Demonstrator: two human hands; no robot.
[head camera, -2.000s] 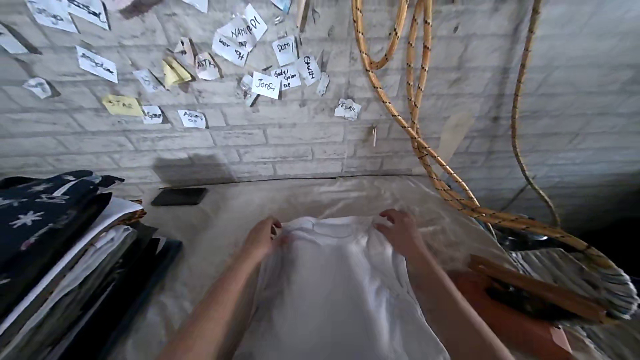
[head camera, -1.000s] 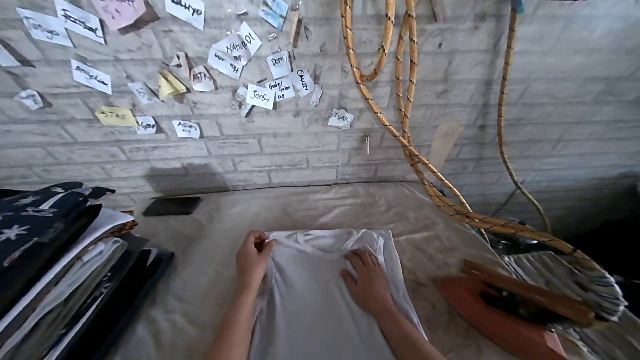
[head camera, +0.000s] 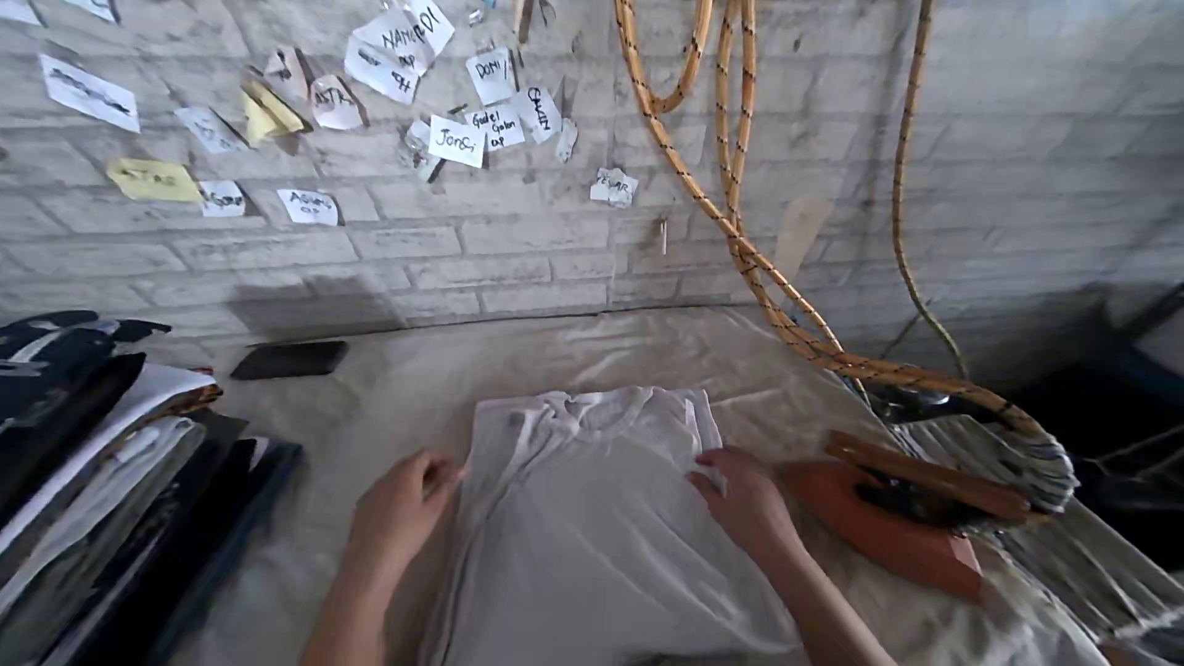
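A white T-shirt (head camera: 601, 518) lies on the cloth-covered table with its collar toward the wall and its sides folded in. My left hand (head camera: 402, 509) is at the shirt's left edge, thumb and fingers curled toward each other; whether it pinches any fabric cannot be told. At the right edge, just below the shoulder, my right hand (head camera: 745, 495) has its thumb and fingers on the fabric; a grip is not plain. An orange clothes iron (head camera: 879, 527) with a brown handle rests to the right of my right hand.
Folded clothes (head camera: 120, 490) are stacked at the left. A dark flat object (head camera: 289, 360) lies near the brick wall (head camera: 518, 250). An orange cord (head camera: 740, 240) hangs down and runs to the iron. Striped cloth (head camera: 1082, 555) lies beyond the iron.
Both hands have moved off the collar area toward the shirt's sides, nearer to me. The shirt's sides are folded in more narrowly than two seconds ago.
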